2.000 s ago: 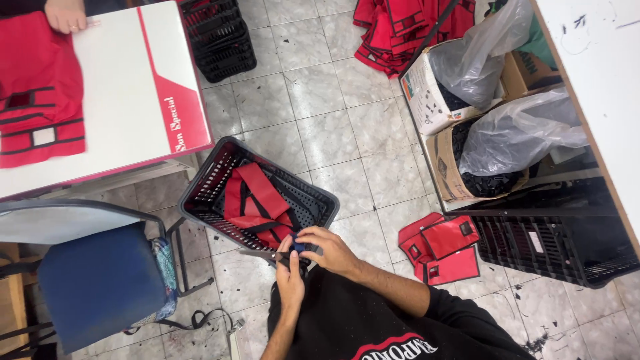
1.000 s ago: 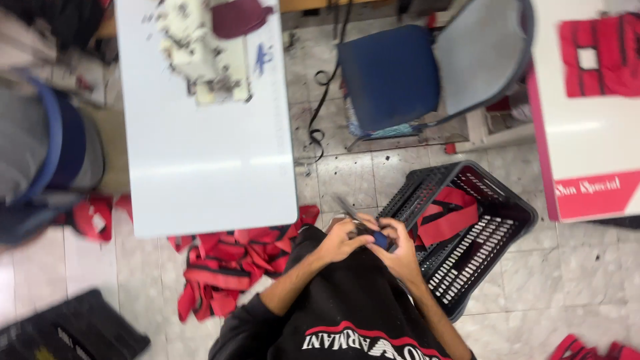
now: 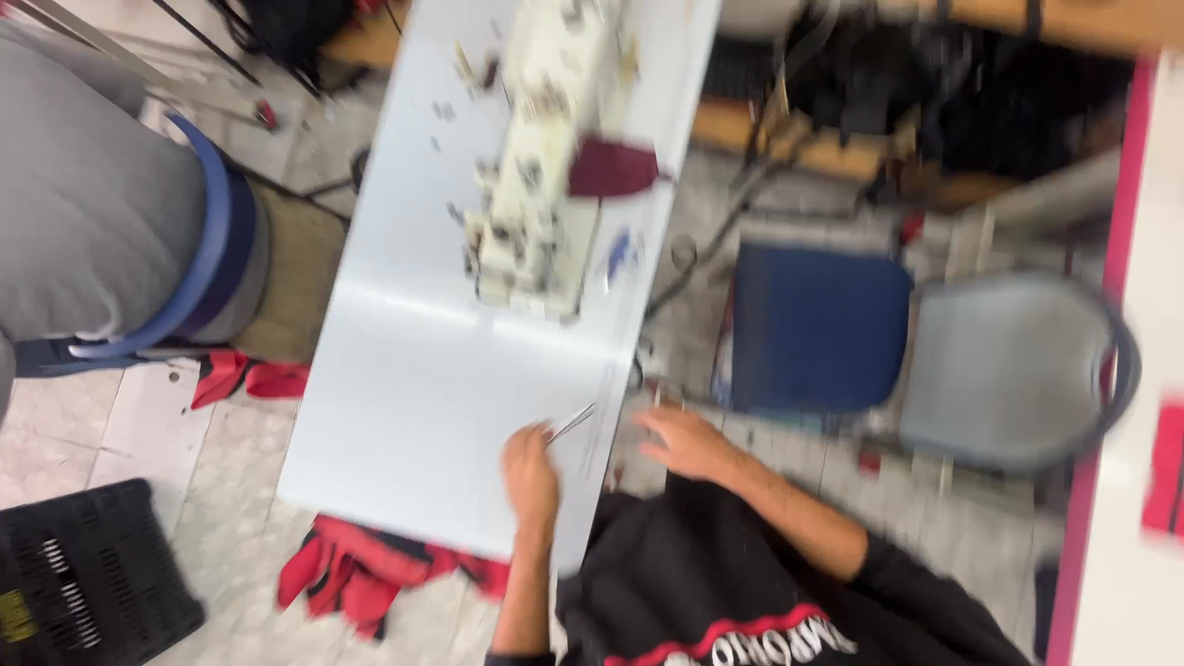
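Observation:
My left hand (image 3: 530, 474) is over the near end of a white sewing table (image 3: 416, 398), closed around a slim, pointed metal tool (image 3: 572, 422). Blur hides whether this is scissors or tweezers. To its right, just past the table's long edge, my right hand (image 3: 686, 444) has its fingers apart and nothing visible in it. Farther up the table stands a cream industrial sewing machine (image 3: 532, 176), with a maroon piece (image 3: 612, 167) at its side. A small blue item (image 3: 618, 252) lies near the machine's base.
A blue-seated chair (image 3: 819, 326) stands right of the table. Red and black fabric pieces (image 3: 356, 569) lie on the floor by the table's near end. A black plastic crate (image 3: 92, 573) is at lower left. A person in grey (image 3: 92, 203) sits at left. Another table (image 3: 1133, 555) borders the right.
The view has swung strongly onto the sewing table. My hands, together around the metal tool and a blue thing a second ago, are now apart. The blue thing no longer shows in either hand.

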